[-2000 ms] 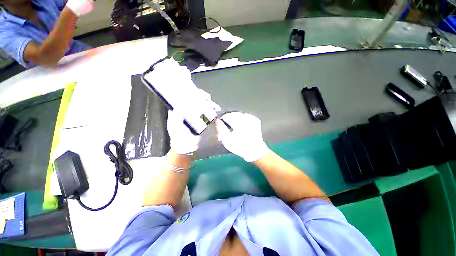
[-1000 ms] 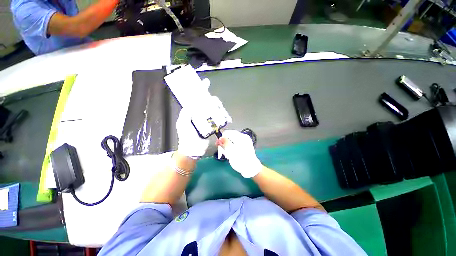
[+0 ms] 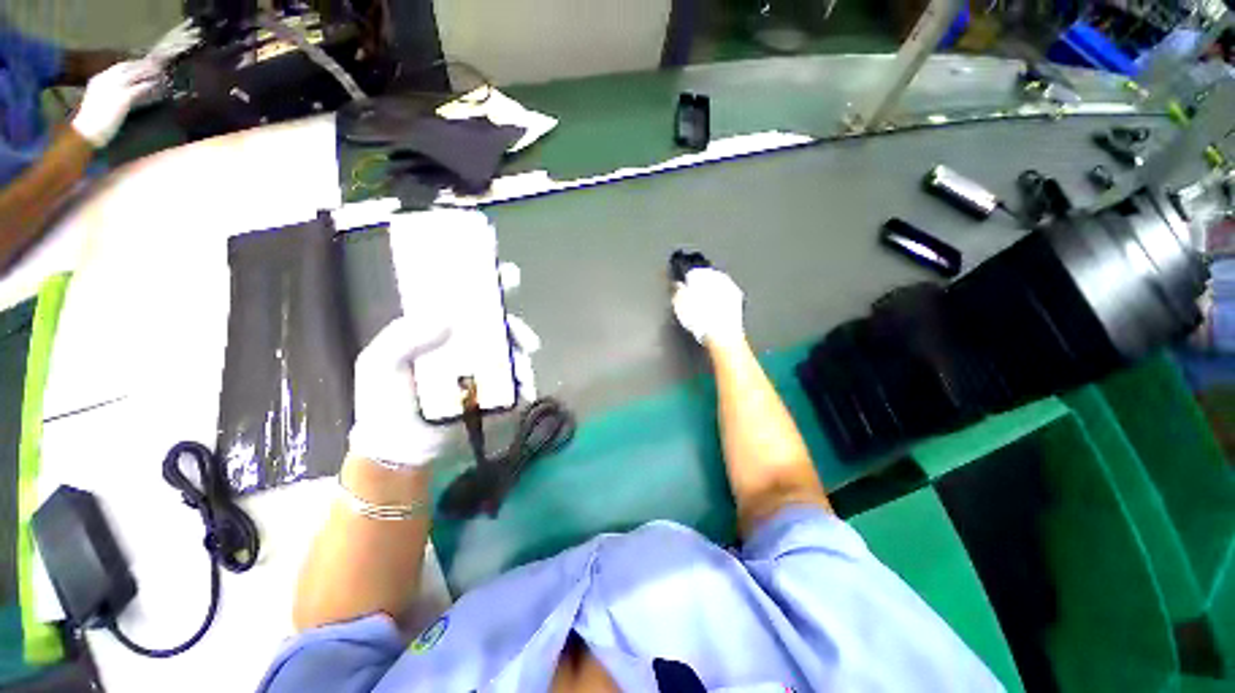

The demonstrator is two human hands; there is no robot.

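Note:
My left hand (image 3: 396,393), in a white cotton glove, holds the adapter inner unit (image 3: 454,305), a white-silver block with a dark edge around its lower end. Its coiled black output cable (image 3: 522,454) hangs from the near end over the teal edge. My right hand (image 3: 711,306), also gloved, is stretched out over the belt, its fingers on a black housing part (image 3: 688,260). The hand covers most of that part, so the exact grip is partly hidden.
A sample adapter (image 3: 84,552) with coiled cord lies on the white sheet at left, near a shiny dark strip (image 3: 282,355). Stacked housing parts (image 3: 975,345) stand at right by green bins (image 3: 921,542). A silver unit (image 3: 962,191) lies on the belt. Another person's gloved hand (image 3: 115,102) is top left.
My right hand has left the cable end and reached forward right to the black housing part. My left hand still holds the unit, now more upright in view. The view has shifted right.

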